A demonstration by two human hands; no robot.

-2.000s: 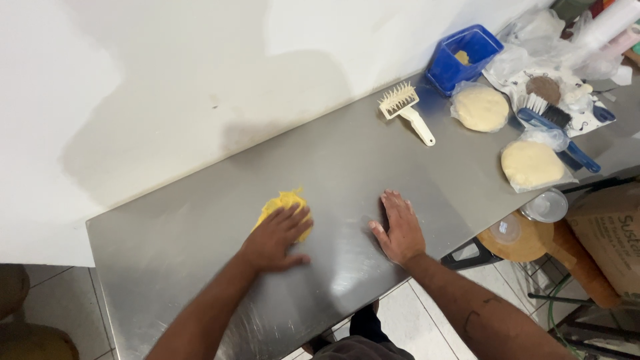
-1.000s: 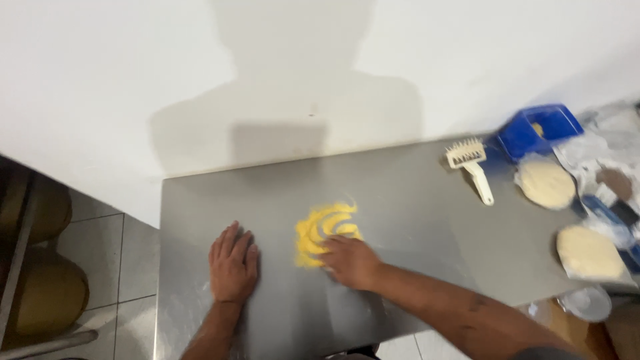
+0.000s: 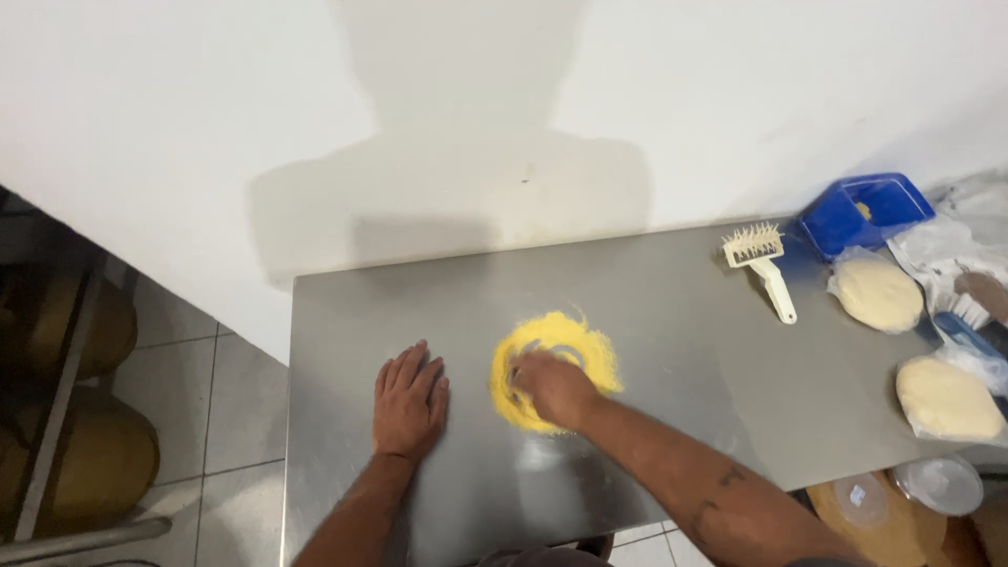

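Yellow flour or meal point(image 3: 587, 342) lies in a rough round patch on the stainless steel table point(image 3: 677, 354). My right hand point(image 3: 555, 387) is over the left part of the patch, fingers bent down into the powder and blurred; whether it pinches any cannot be told. To the left of the patch, my left hand point(image 3: 409, 402) rests palm down on the bare steel, holding nothing. A cream plastic dough docker point(image 3: 760, 268) with spikes lies farther right, near the wall. Two rounds of pale dough, an upper one point(image 3: 878, 294) and a lower one point(image 3: 949, 399), sit in clear plastic at the right.
A blue plastic container point(image 3: 843, 216) stands against the wall point(image 3: 709, 118). Beside the dough are plastic bags point(image 3: 969, 244) and a blue-handled brush point(image 3: 965, 327). Clear plastic lids or tubs point(image 3: 937, 484) sit below the table's right front edge. Rounded brownish objects point(image 3: 94, 457) stand at the lower left.
The yellow powder has spread from a small pile under my left hand into a broad, ring-like patch. My left hand has left it, and my right hand now works in it. The view has shifted left.
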